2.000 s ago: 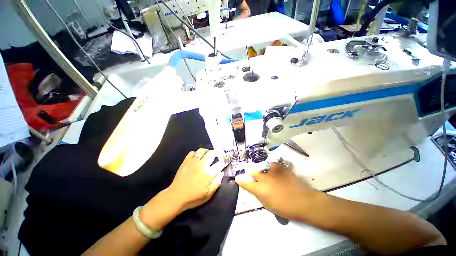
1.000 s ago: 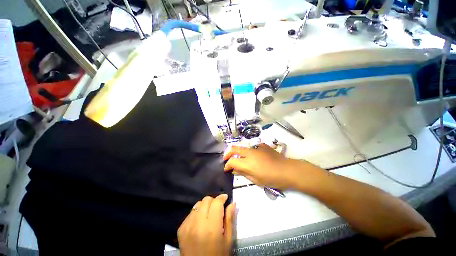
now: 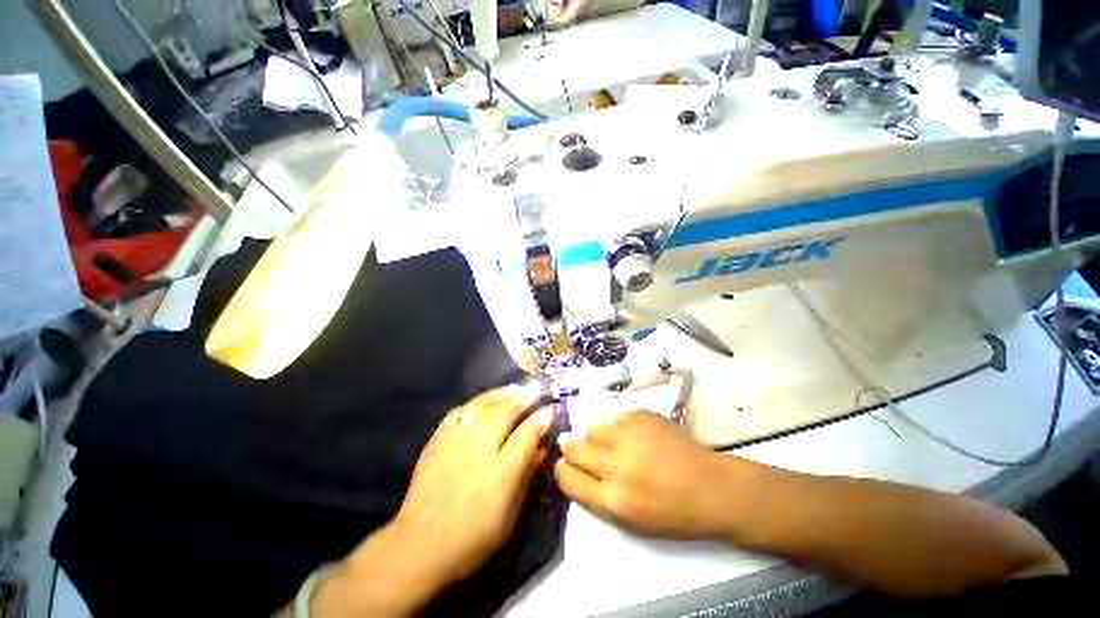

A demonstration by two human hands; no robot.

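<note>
The black garment lies in a large heap left of and under the needle area of the white sewing machine with "JACK" lettering. Its right edge runs up to the presser foot. My left hand lies on the cloth just below the foot, fingertips pinching the garment's edge. My right hand is beside it on the right, fingers curled at the same edge. The fingertips of both hands nearly meet. The exact stitch point is blurred by glare.
A slim dark pointed tool lies on the bed right of the needle. A pale yellow-white flap hangs over the garment. A loose cable curves over the table's right side. A dark control panel is at the right. Red cloth lies far left.
My left hand has moved up from the table's front edge to the cloth below the foot. My right hand has shifted slightly down. The camera view has tilted slightly.
</note>
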